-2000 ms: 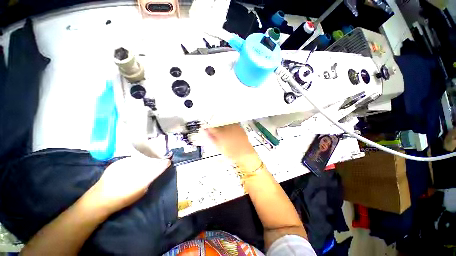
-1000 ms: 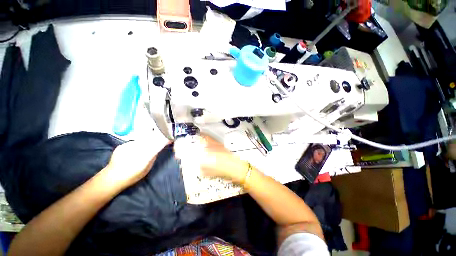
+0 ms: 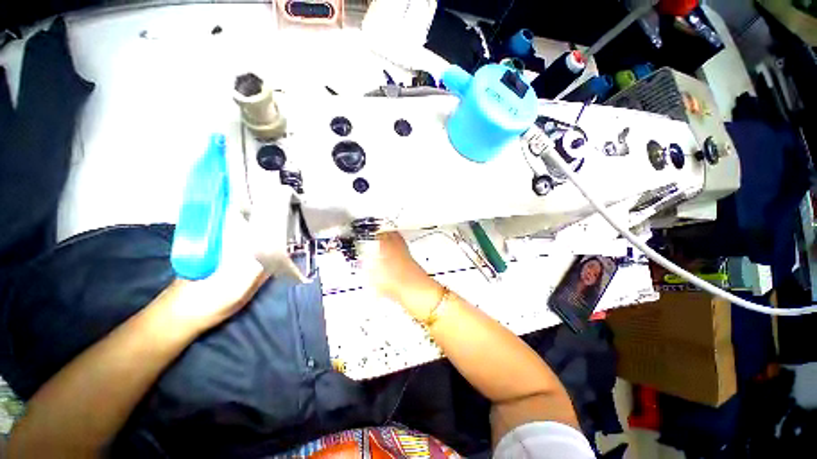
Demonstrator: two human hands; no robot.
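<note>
A large dark garment (image 3: pixel 242 359) lies left of and in front of the white sewing machine (image 3: pixel 430 179) and hangs over the table's front edge. My left hand (image 3: pixel 210 291) rests on the garment beside the machine's left end; its fingertips are partly hidden by the head and the blue translucent guard (image 3: pixel 202 211). My right hand (image 3: pixel 391 264) is under the machine arm, right of the needle area (image 3: pixel 354 244); its fingertips are hidden by the head, so I cannot tell what it holds. A green-handled tool (image 3: pixel 489 246) lies under the arm.
A phone (image 3: pixel 582 289) lies right on the white table (image 3: pixel 394 336). A blue cylinder (image 3: pixel 491 112) with a white hose sits on the machine head. Thread cones (image 3: pixel 564 72) stand behind. More dark cloth (image 3: pixel 40 134) lies far left. A cardboard box (image 3: pixel 676 345) stands at right.
The view has shifted. My left hand has moved left, back from the needle area to the guard. My right hand has gone further in under the arm.
</note>
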